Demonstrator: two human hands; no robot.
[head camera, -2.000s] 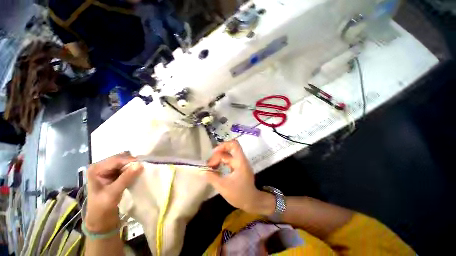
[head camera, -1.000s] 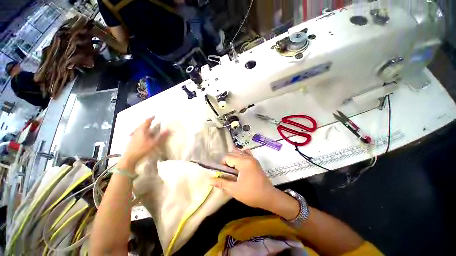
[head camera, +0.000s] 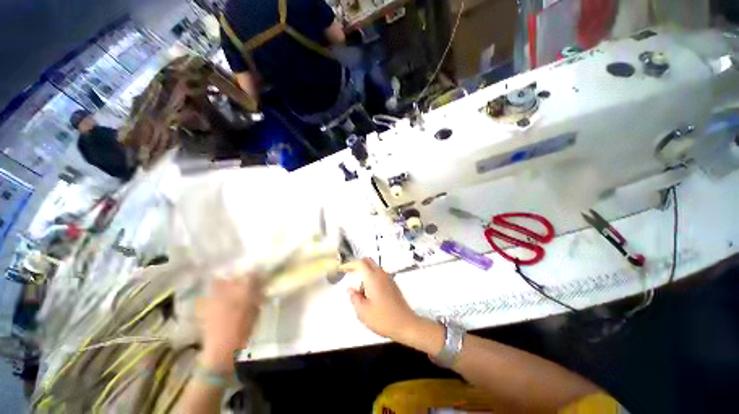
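A beige-white cloth bag piece is spread in the air and over the table's left part, blurred, with a yellow line near its lower edge. My right hand pinches its right end between thumb and finger, left of the red scissors. My left hand is strongly blurred at the cloth's lower edge; its fingers cannot be made out. The white sewing machine stands behind, its needle area just above and right of my right hand, with no cloth seen under it.
Red-handled scissors, a purple item and small dark snips lie on the white table. A heap of beige pieces with yellow lines is at left. Brown pieces and two people are beyond.
The bag piece has moved left and up from my lap side and spread out. My left hand has come down to its lower edge. The view has turned left, showing more of the heap.
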